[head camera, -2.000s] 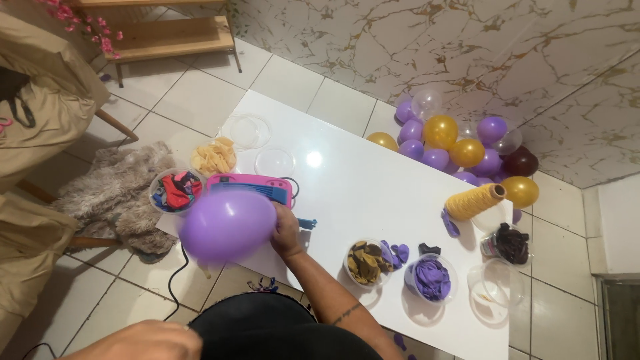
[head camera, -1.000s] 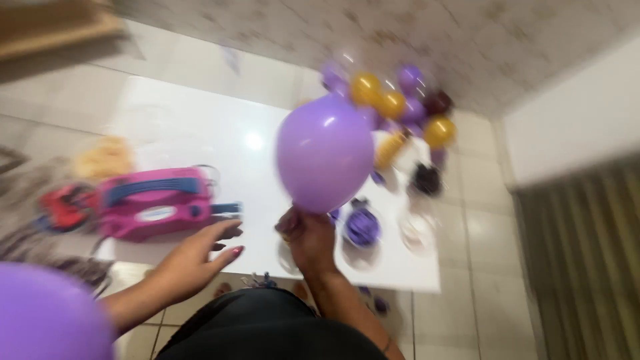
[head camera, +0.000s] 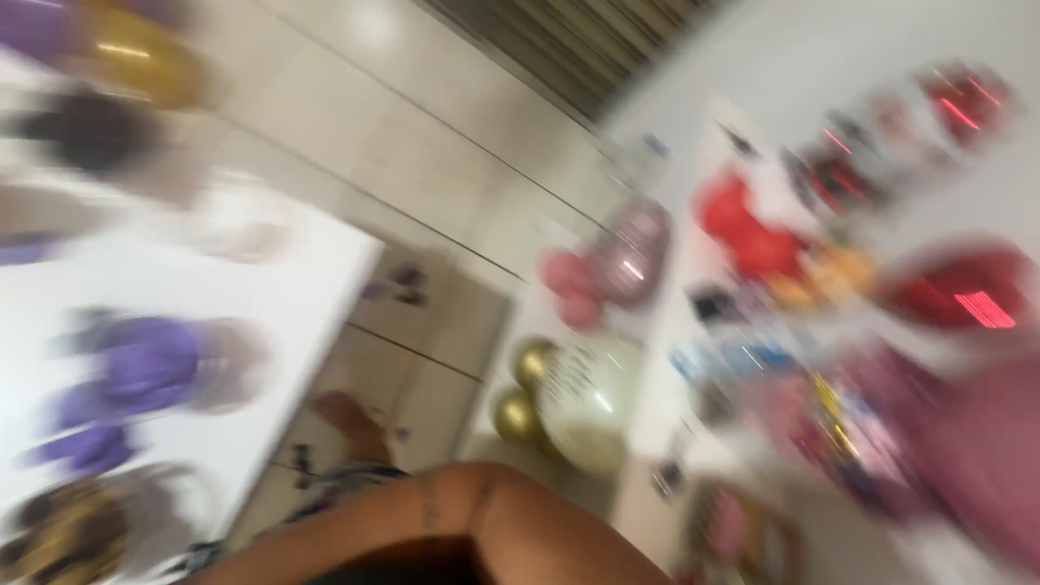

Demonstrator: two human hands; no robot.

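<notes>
Neither of my hands shows in the head view; only a bent bare arm crosses the bottom, its hand out of frame. Beside it on the left is the white table (head camera: 268, 325) with a tub of purple uninflated balloons (head camera: 150, 366), more loose purple ones (head camera: 85, 447), and a tub of gold-brown uninflated balloons (head camera: 65, 532) at the lower left. A dark heap of balloons (head camera: 89, 130) lies blurred at the upper left, near an inflated gold balloon (head camera: 146, 61) and a purple one (head camera: 36, 28). The picture is strongly blurred.
Right of the tiled floor (head camera: 422, 162) are a pale balloon bearing writing (head camera: 593, 402), small gold balloons (head camera: 517, 414), pink balloons (head camera: 578, 292) and a shiny pink one (head camera: 634, 252). Farther right stand red balloons (head camera: 751, 231) and a large pink balloon (head camera: 983, 439). A bare foot (head camera: 349, 414) shows below.
The view has swung far to the right. Both hands, the held purple balloon and the pink inflator have left the picture; balloons on the right have come into sight.
</notes>
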